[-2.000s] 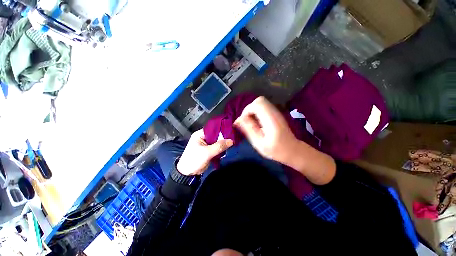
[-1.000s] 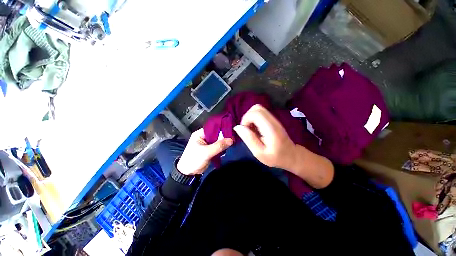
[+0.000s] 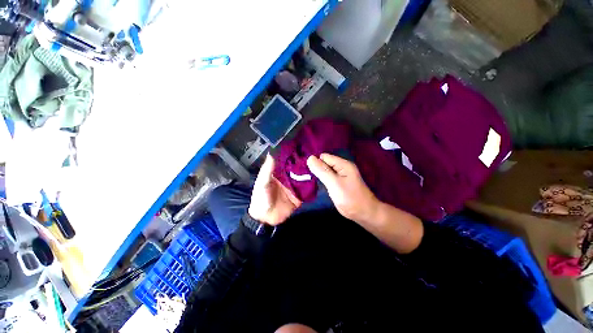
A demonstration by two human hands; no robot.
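Observation:
A maroon garment piece (image 3: 325, 134) lies bunched over my lap, with a small white label (image 3: 300, 177) on it between my hands. My left hand (image 3: 272, 195) is under and around the left edge of the cloth, palm up, thumb raised, holding it. My right hand (image 3: 341, 185) is at the right side of the label, thumb and forefinger together at the cloth; whether they pinch fabric is hard to tell. Blue thread snips (image 3: 213, 62) lie on the white table (image 3: 162, 123).
A maroon garment stack (image 3: 448, 140) with white and pale yellow slips is at my right. A green garment (image 3: 45, 84) and a machine part lie on the table. Blue crates (image 3: 179, 257) stand at both sides of my lap. A cardboard box (image 3: 513, 23) is on the floor.
My left hand has opened from its thumb pinch and turned palm up. The cloth has been shifted so the white label shows lengthwise. My right fingers have extended from a curled pose.

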